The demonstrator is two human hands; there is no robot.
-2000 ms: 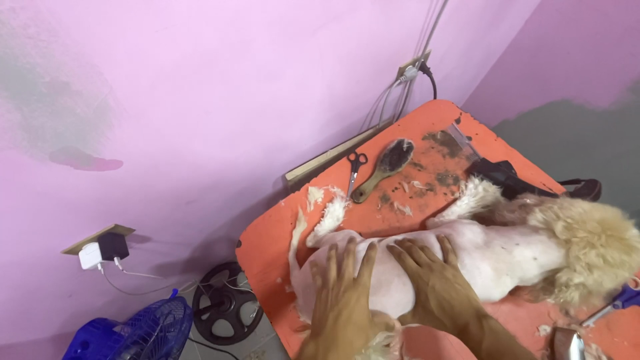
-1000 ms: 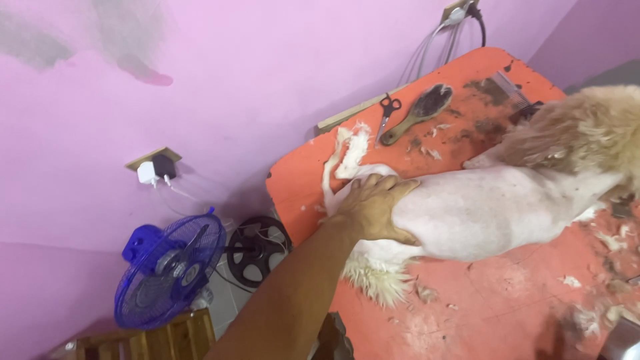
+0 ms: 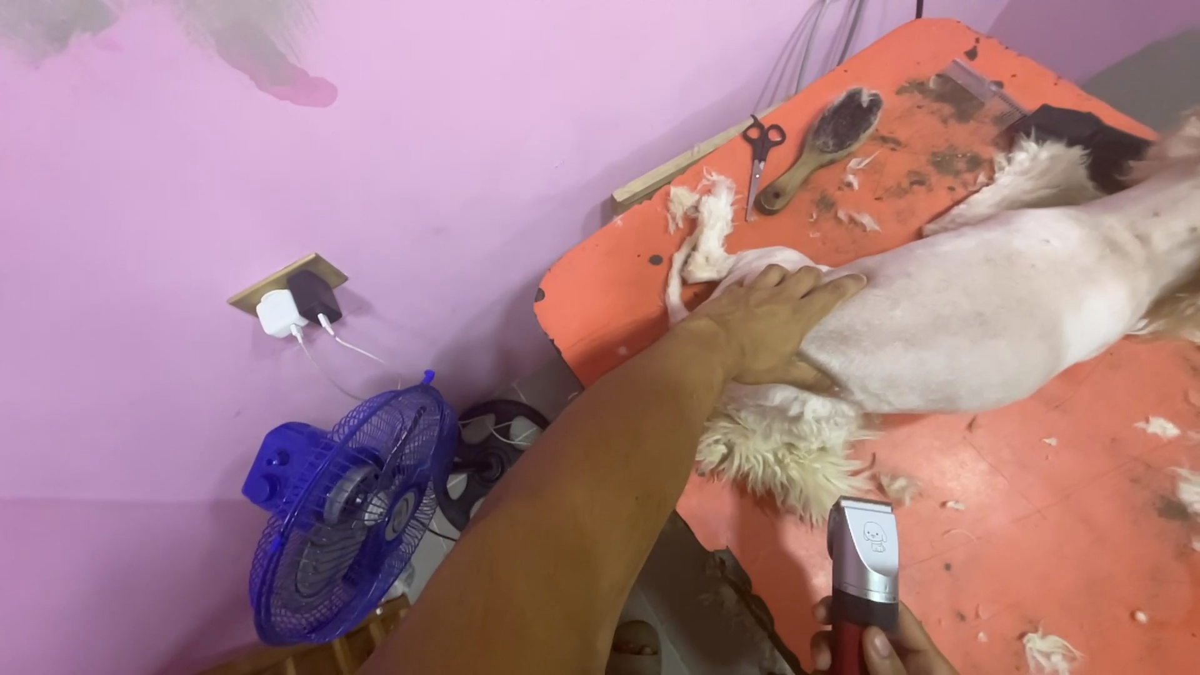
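Note:
A mostly shorn dog (image 3: 975, 309) lies on the orange tabletop (image 3: 1012, 525), with its hindquarters toward the left and its head beyond the right edge of view. My left hand (image 3: 773, 323) rests spread across its rump, touching the skin and gripping nothing. Long cream fur (image 3: 792, 445) remains on the hind leg just below that hand. At the bottom, my right hand (image 3: 886, 647) is closed around a silver and red pet hair clipper (image 3: 864, 562), blade end up, a little apart from the fur. Part of the right hand is cut off by the frame.
Black-handled scissors (image 3: 760, 159) and a wooden-handled brush (image 3: 820, 145) lie beyond the dog, with a clear comb (image 3: 984, 92) and a black item (image 3: 1078, 136) farther right. Fur tufts (image 3: 1050, 652) dot the table. A blue fan (image 3: 356, 516) stands at left, near plugged-in chargers (image 3: 298, 305).
Two seconds ago both hands lay on the dog. My left hand now rests on its rump, and my right hand has come into view holding the clipper. The view has shifted.

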